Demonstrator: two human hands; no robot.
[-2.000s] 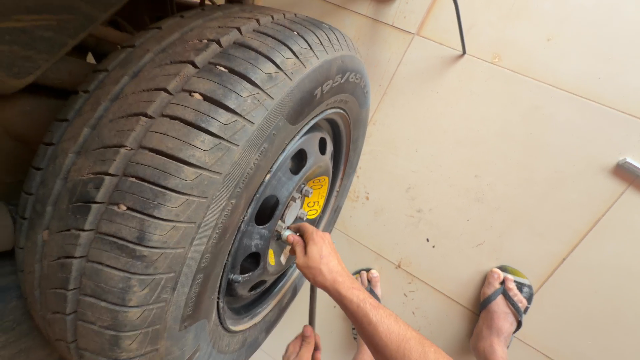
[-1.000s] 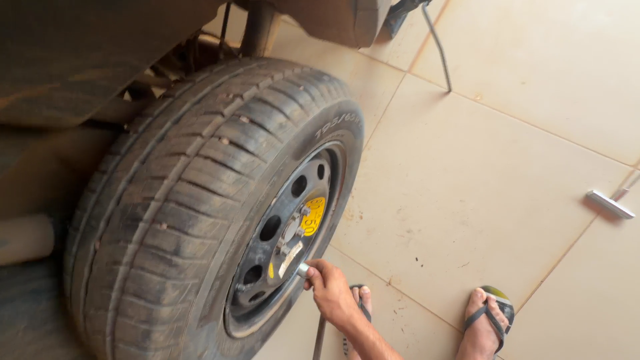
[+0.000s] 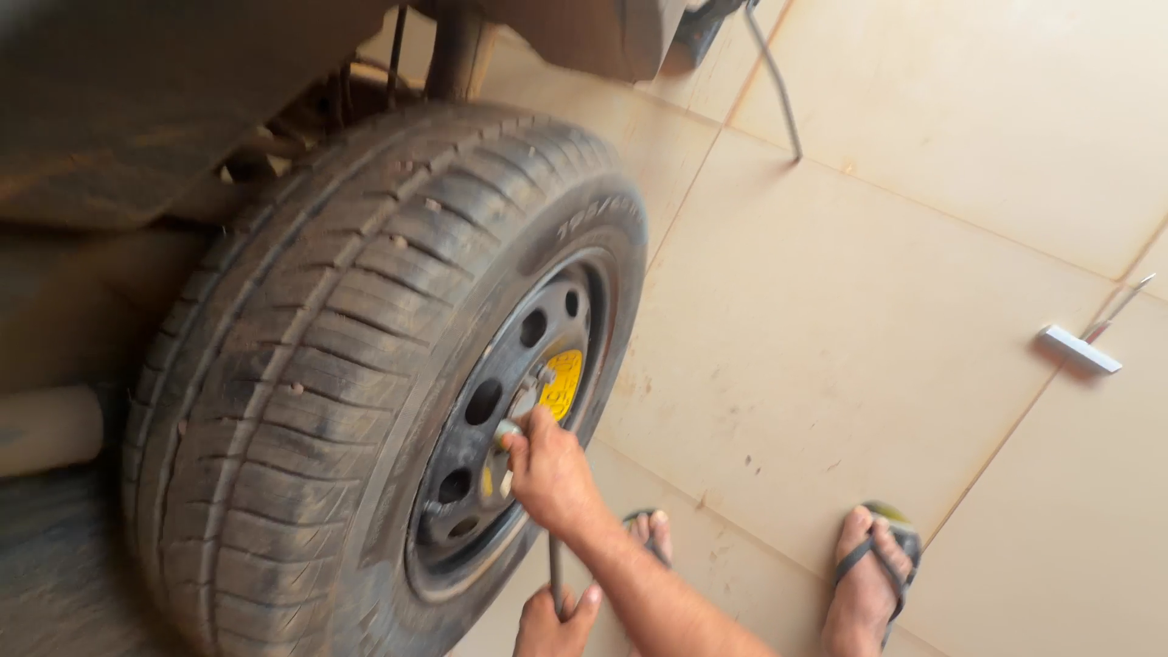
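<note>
A wheel stands upright at the car, its worn tire [image 3: 301,365] around a black steel rim [image 3: 456,411] with a yellow sticker [image 3: 561,383]. Near the hub, my right hand [image 3: 552,470] closes around the socket end [image 3: 507,432] of a wrench, which is against or very close to the lug nut area; fingers hide the contact. From there the wrench's dark bar [image 3: 556,575] runs down to my left hand [image 3: 555,625], which grips it at the bottom edge of the view. A lug nut or bolt [image 3: 546,375] shows beside the sticker.
The car's underside [image 3: 137,109] hangs over the tire. A bent metal rod [image 3: 776,82] reaches the tiled floor [image 3: 876,301] at the top. A T-shaped metal tool [image 3: 1081,349] lies at right. Sandaled feet [image 3: 871,566] are at the bottom.
My right hand has moved with the socket end from the rim's lower edge back toward the hub. My left hand, out of view one second ago, shows again on the bar.
</note>
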